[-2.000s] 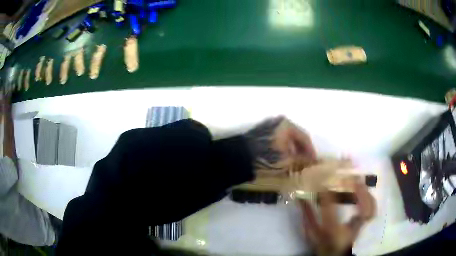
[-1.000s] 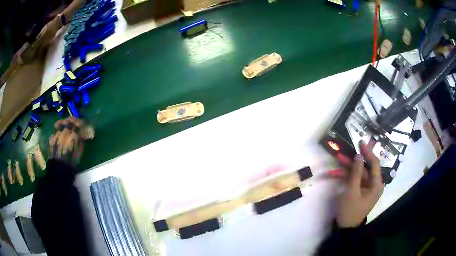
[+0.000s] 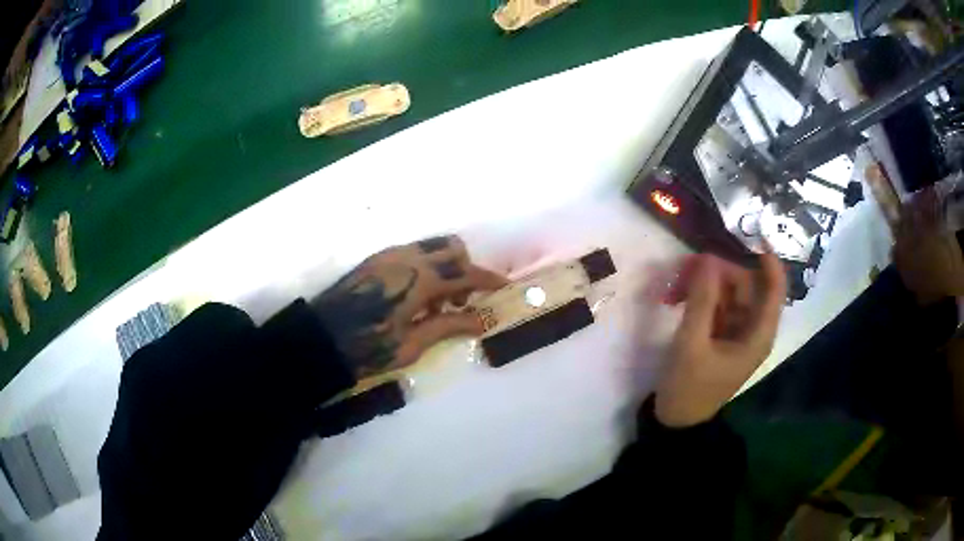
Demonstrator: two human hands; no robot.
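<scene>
A beige shell [image 3: 510, 308] with a round pale insert [image 3: 536, 296] lies in the jig, tilted up to the right. A black stop block [image 3: 597, 264] is at its right end and a longer black block [image 3: 539, 333] runs along its lower edge. My left hand [image 3: 418, 296] is closed around the shell's left end, thumb below and fingers above, and hides the jig's left section. My right hand [image 3: 729, 333] is raised right of the jig, in front of the fixture, fingers bent and blurred. Whether it holds anything cannot be told.
The black fixture [image 3: 677, 159] with a red lit display stands at the right. A beige shell [image 3: 354, 109] lies on the green belt [image 3: 243, 127]. Blue cylinders [image 3: 116, 90] are at upper left. Silver tubes [image 3: 146, 325] and grey blocks [image 3: 40, 470] are left. Another person's hand [image 3: 925, 238] is far right.
My left hand has come from over the belt's left side to the jig. A round pale insert now shows on the shell there. My right hand stays near the fixture. The view has shifted.
</scene>
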